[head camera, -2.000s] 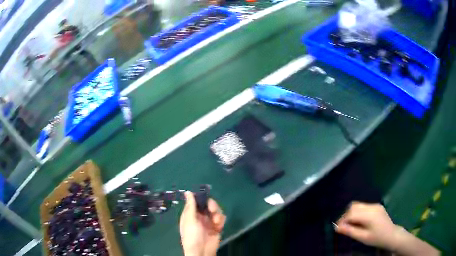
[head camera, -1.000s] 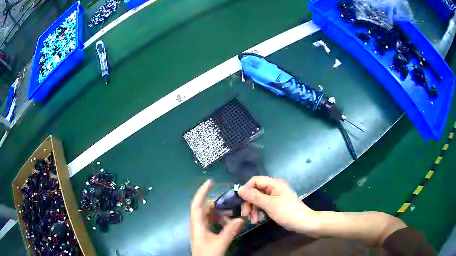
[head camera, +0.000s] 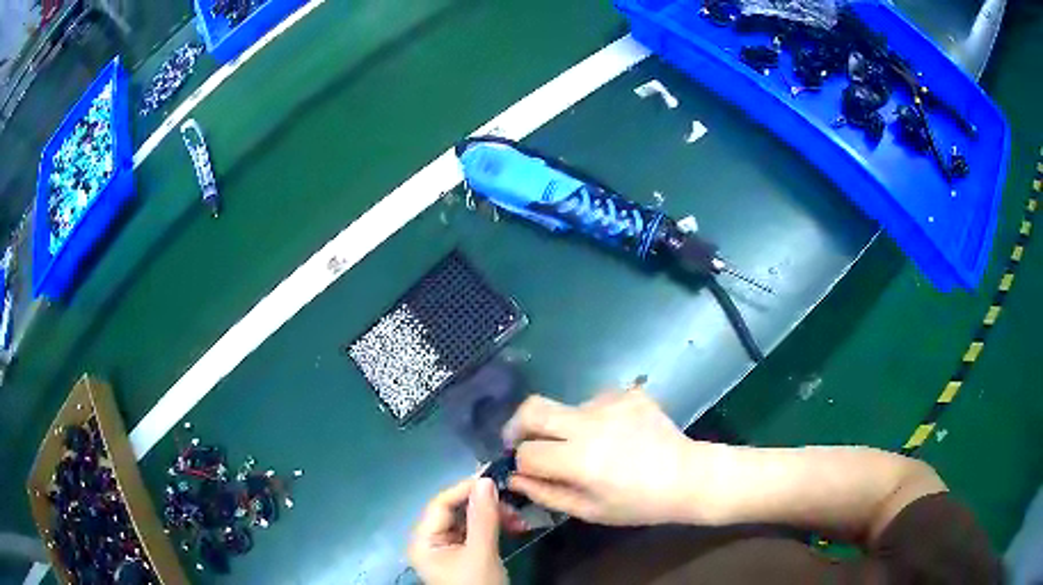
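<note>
A small dark subassembly (head camera: 503, 470) is between my two hands at the bench's near edge, mostly hidden by fingers. My left hand (head camera: 463, 535) pinches it from the lower left. My right hand (head camera: 595, 455) has its fingertips on it from the right. The dark holding fixture (head camera: 483, 402) lies just beyond my fingers, partly covered by my right hand. The black gridded screw tray (head camera: 460, 306) sits beyond it, with silvery screws (head camera: 398, 359) filling its left part. The blue electric screwdriver (head camera: 560, 203) lies farther back, its bit pointing right.
A cardboard tray (head camera: 128, 486) of dark parts stands at left, with loose subassemblies (head camera: 220, 501) beside it. A blue bin (head camera: 929, 234) with black parts is at upper right. White scraps (head camera: 695, 131) lie near it. Another blue bin (head camera: 46, 251) of light parts is across the belt.
Earlier my left hand held a dark piece alone and my right hand was off the bench edge. My right hand has come over to the piece, and both hands are now closer together.
</note>
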